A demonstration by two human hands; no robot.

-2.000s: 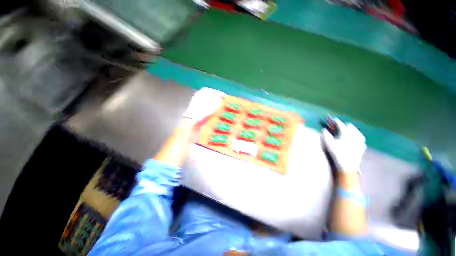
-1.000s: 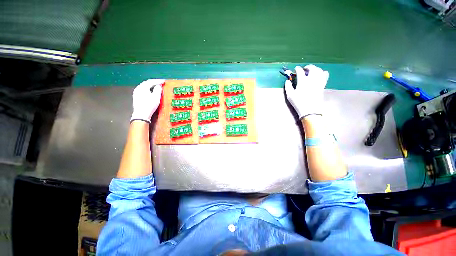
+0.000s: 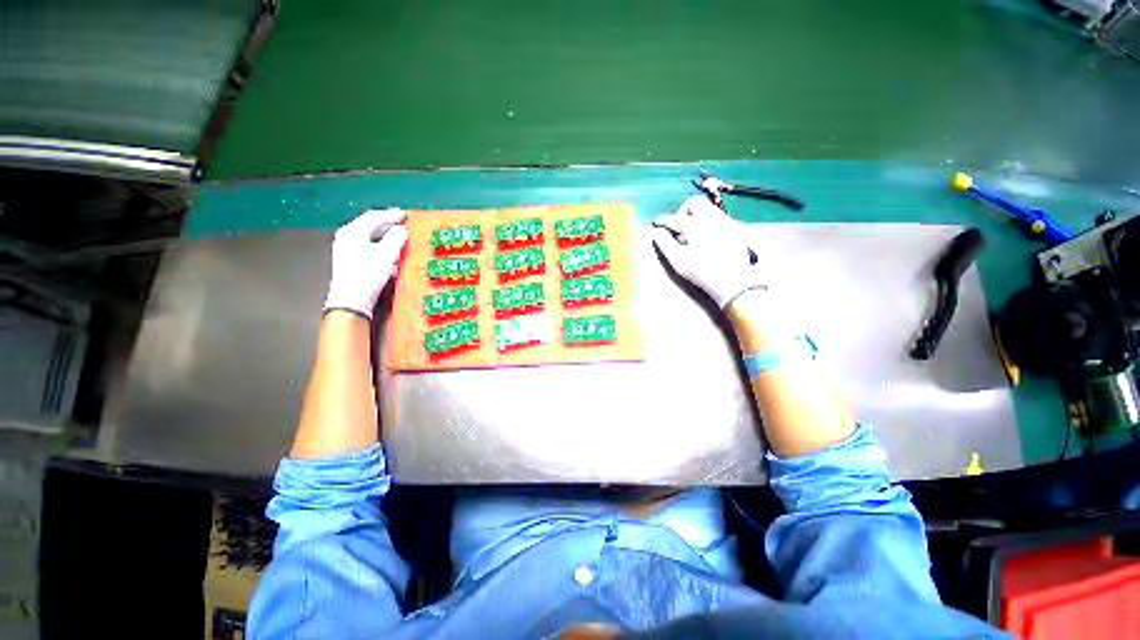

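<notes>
An orange tray lies flat on the metal worktop, bearing green circuit boards in three columns, with red showing beside them. My left hand, in a white glove, grips the tray's left edge, its thumb at the upper left corner. My right hand, also gloved, is just right of the tray, apart from it. Its fingers are parted and no object shows in it. The side cutters lie on the teal belt border just beyond its fingertips, jaws to the left.
A green conveyor belt runs beyond the worktop. A black curved tool and a blue-and-yellow tool lie at right. A dark fan-like device stands far right. Red bins are lower right; a sloping conveyor is upper left.
My right hand has let go of the side cutters and moved left and down toward the tray. The cutters now lie on the belt border. My left hand stays on the tray's edge.
</notes>
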